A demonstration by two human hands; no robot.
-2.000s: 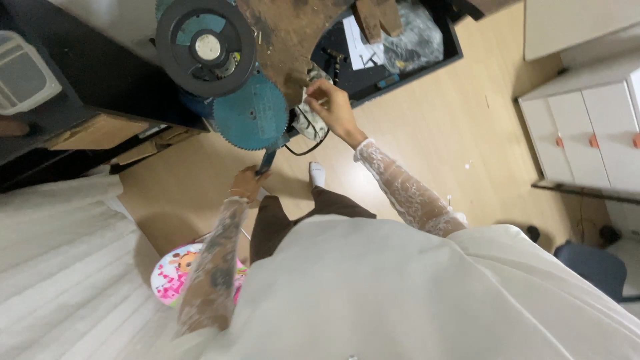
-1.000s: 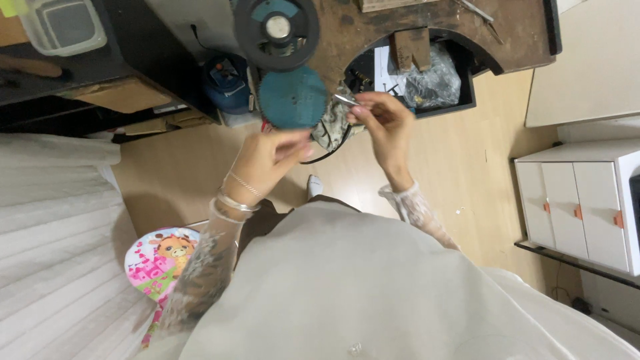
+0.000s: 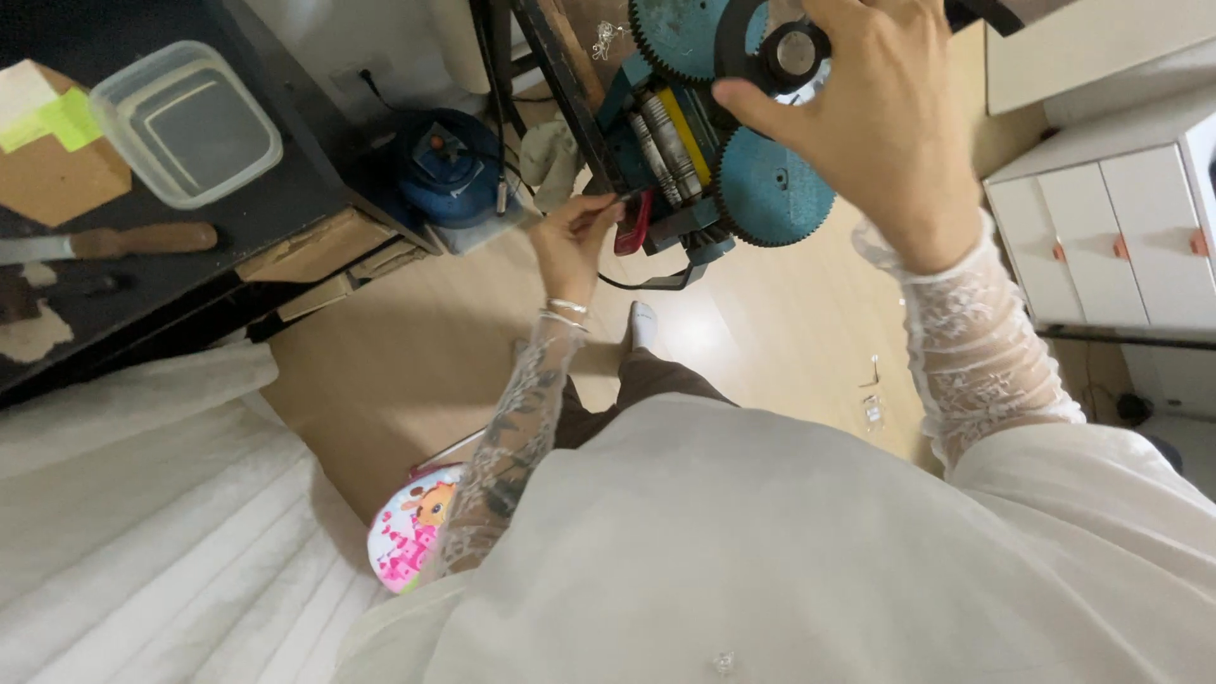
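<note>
A teal rolling mill with toothed gears (image 3: 777,185) and grooved steel rollers (image 3: 665,152) stands at the top centre. My right hand (image 3: 874,114) is at the black handwheel (image 3: 796,52) at the top of the mill, its thumb stretched out to the left; the fingertips run out of view, so its hold is unclear. Left of the rollers, my left hand (image 3: 575,233) pinches a small, thin dark piece (image 3: 635,193) between thumb and fingers, beside a red handle-like part (image 3: 634,226). What the piece is cannot be made out.
At left, a dark bench (image 3: 285,161) holds a clear plastic container (image 3: 185,123) and a wooden-handled tool (image 3: 142,239). A blue gas cylinder (image 3: 448,171) stands beyond it. White drawers (image 3: 1111,247) are at right; a stool with a printed seat (image 3: 413,532) is at lower left.
The view has swung left. My hands, close together one second ago in front of the mill, are now apart: the left beside the rollers, the right up at the handwheel.
</note>
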